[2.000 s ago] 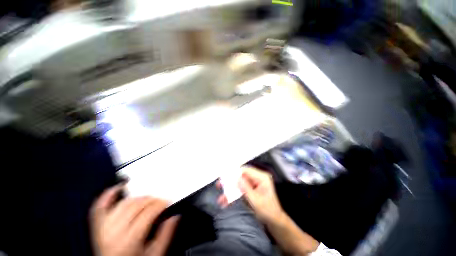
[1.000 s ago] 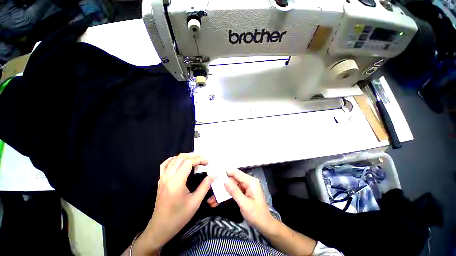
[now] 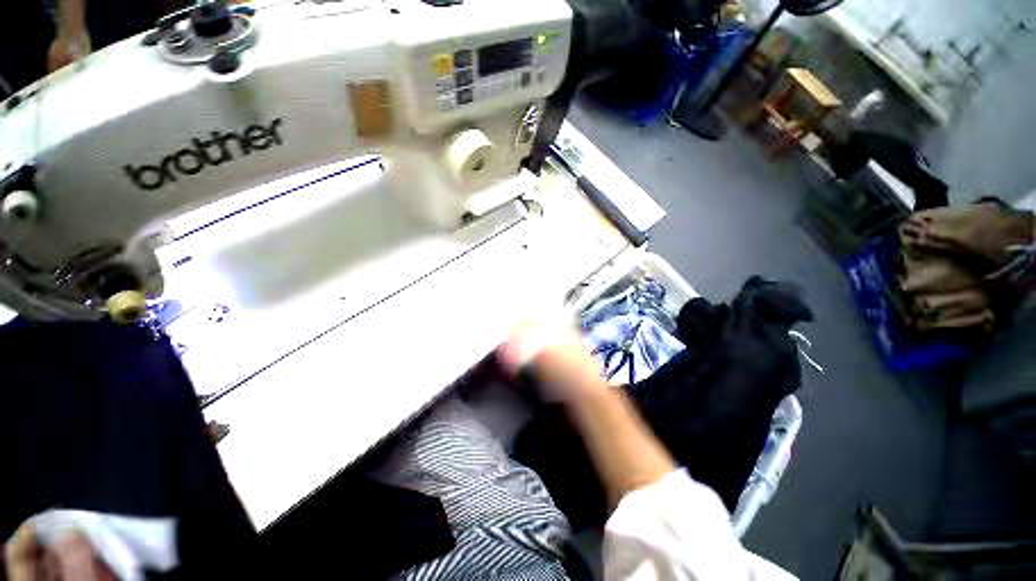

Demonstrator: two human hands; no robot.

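My left hand (image 3: 55, 558) is at the bottom left corner, partly cut off by the edge, with its fingers on a small white piece (image 3: 134, 538). The piece lies over the black garment cloth (image 3: 91, 420), which covers the left of the table. My right hand (image 3: 548, 354) is blurred at the table's front edge, beside the bin; I cannot tell whether it holds anything. The white brother sewing machine (image 3: 284, 102) stands behind, with its lit needle area (image 3: 159, 316) at the left beside the cloth.
A white bin (image 3: 780, 454) with blue-white scraps (image 3: 632, 329) and black cloth (image 3: 727, 363) over it stands right of the table. A black-handled tool (image 3: 608, 207) lies at the table's right end. A wooden stool (image 3: 804, 93) and brown bundle (image 3: 966, 267) are farther right. A person's arm shows top left.
The view has swung right. My hands, together at the small white piece one second ago, are now far apart: the left has the white piece, the right is near the bin.
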